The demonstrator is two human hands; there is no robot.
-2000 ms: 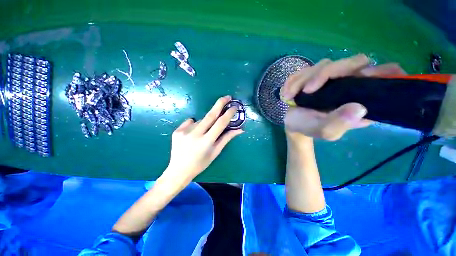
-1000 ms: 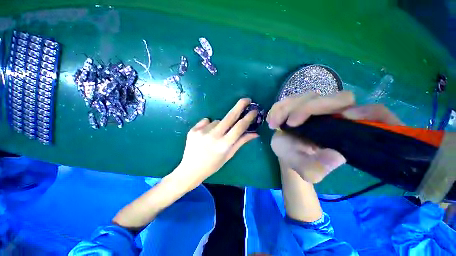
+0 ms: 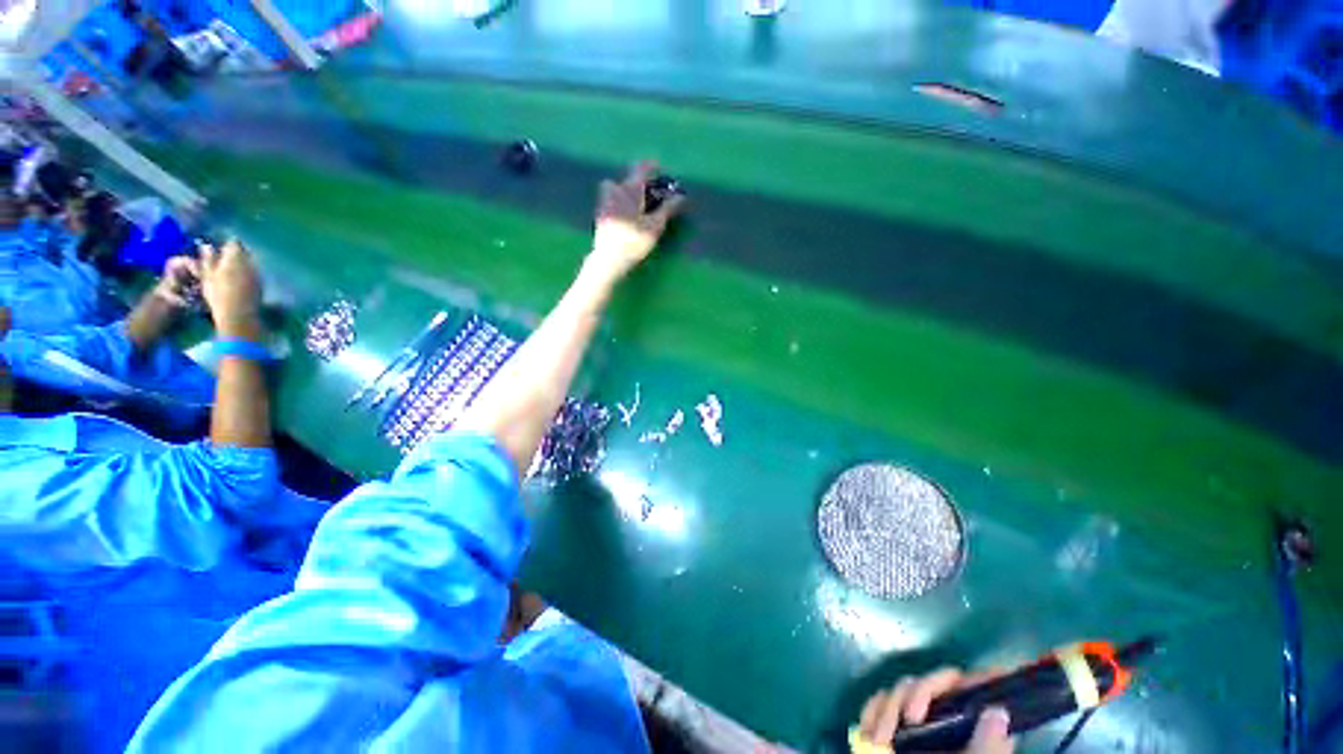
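Observation:
My left hand [image 3: 631, 218] is stretched out over the belt, its fingers at a small dark round housing [image 3: 664, 190]; whether the housing touches the belt cannot be told. My right hand [image 3: 943, 710], cut off by the bottom edge, is closed around the black and orange electric screwdriver [image 3: 1016, 698], which has a pale tape band. The round dish of grey screws [image 3: 891, 530] stands on the bench above it. The loose heap of small metal parts [image 3: 572, 442] is partly hidden behind my left arm.
Another dark unit [image 3: 522, 155] stands on the belt [image 3: 943, 280]. The part panel [image 3: 454, 380] and a smaller pile [image 3: 332, 330] lie left. A neighbouring worker's hands [image 3: 224, 287] are at far left. A dark strip [image 3: 1290, 633] lies at far right.
The view has swung up and left. My left hand has moved from the bench out to the belt with a housing at its fingers. My right hand and the screwdriver are away from the housing.

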